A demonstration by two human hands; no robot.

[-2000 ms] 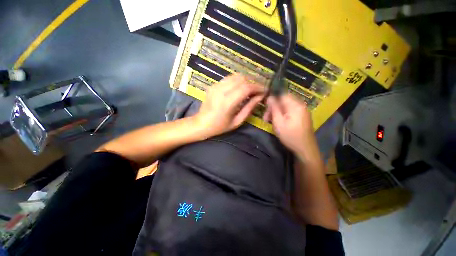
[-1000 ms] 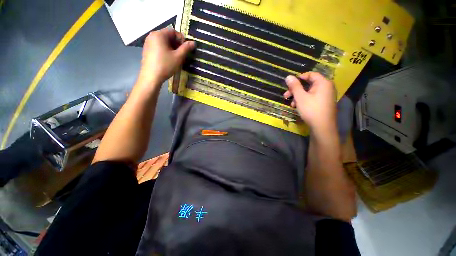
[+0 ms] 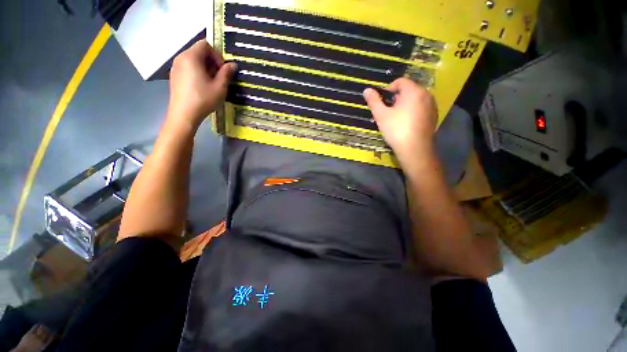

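The yellow loading plate (image 3: 316, 142) lies over the front of my lap. Several black zippers with thin shiny centre lines lie in its parallel slots. The slot nearest me (image 3: 295, 128) shows silvery and holds no zipper. My left hand (image 3: 201, 79) pinches the left end of the third zipper (image 3: 302, 84) from the top at the plate's left edge. My right hand (image 3: 403, 113) has thumb and fingers on the same zipper's right end. The fingertips hide both ends.
A pale control box (image 3: 550, 113) with a red display stands right of the plate. A white surface (image 3: 161, 31) is at upper left. A metal-frame stool (image 3: 69, 223) stands on the floor at left. A second yellow slotted plate (image 3: 543, 223) lies low at right. A person's bare foot or hand shows at lower left.
Two seconds ago both hands held a black zipper above the plate. Since then they moved apart, and that zipper lies along a slot. In the last second the view shifted; the hands stayed at its ends.
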